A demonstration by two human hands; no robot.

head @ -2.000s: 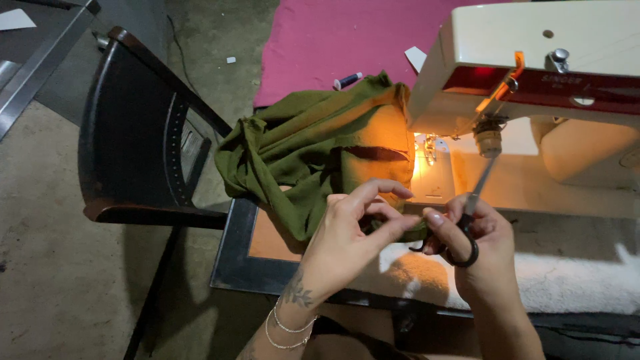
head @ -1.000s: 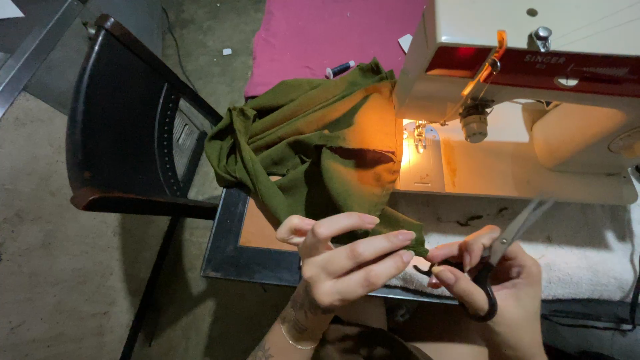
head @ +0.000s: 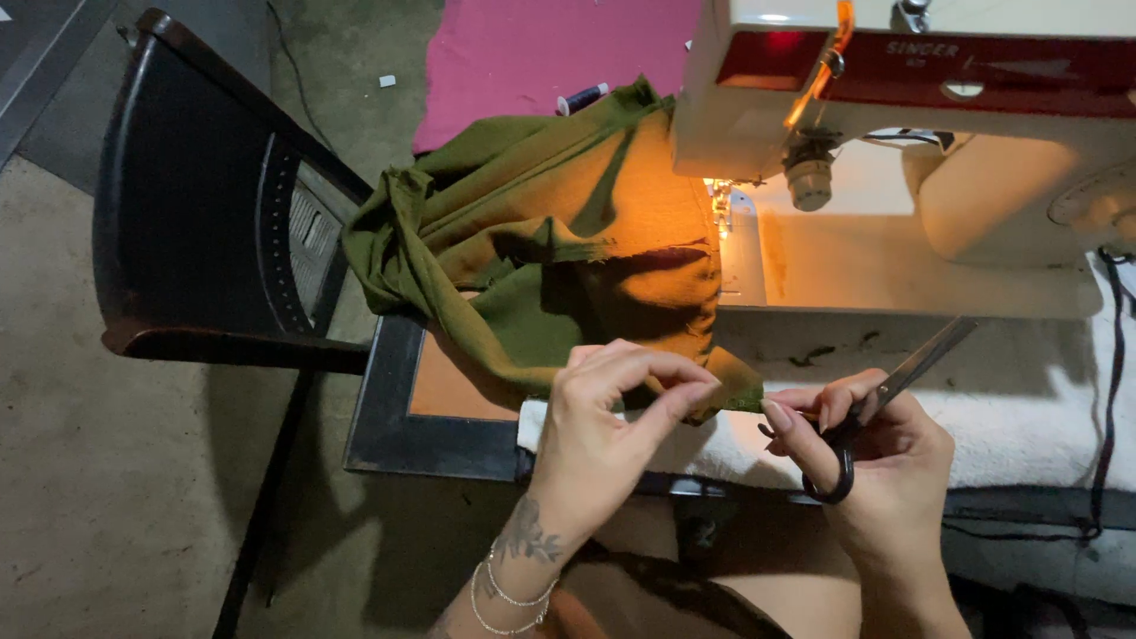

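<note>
Green fabric (head: pixel 524 293) lies bunched at the table's left end, its right edge beside the presser foot (head: pixel 723 209) of a Singer sewing machine (head: pixel 887 80). My right hand (head: pixel 874 435) holds black-handled scissors (head: pixel 896 373), blades pointing up and right, while its thumb and index finger pinch near the fabric's lower corner. Just left of that corner is my left hand (head: pixel 621 408), thumb and index fingertips close together in front of the cloth. Whether it pinches a thread or anything else cannot be made out.
A white towel (head: pixel 1003 453) lies along the front edge under the machine. Pink cloth (head: pixel 550 53) and a spool of dark thread (head: pixel 582 98) are behind the green fabric. A black chair (head: pixel 186 195) stands at the left. A black cord (head: pixel 1109 382) hangs at the right.
My left hand's fingers, spread over the fabric corner a second ago, have drawn together at the tips. The scissors stay in my right hand throughout.
</note>
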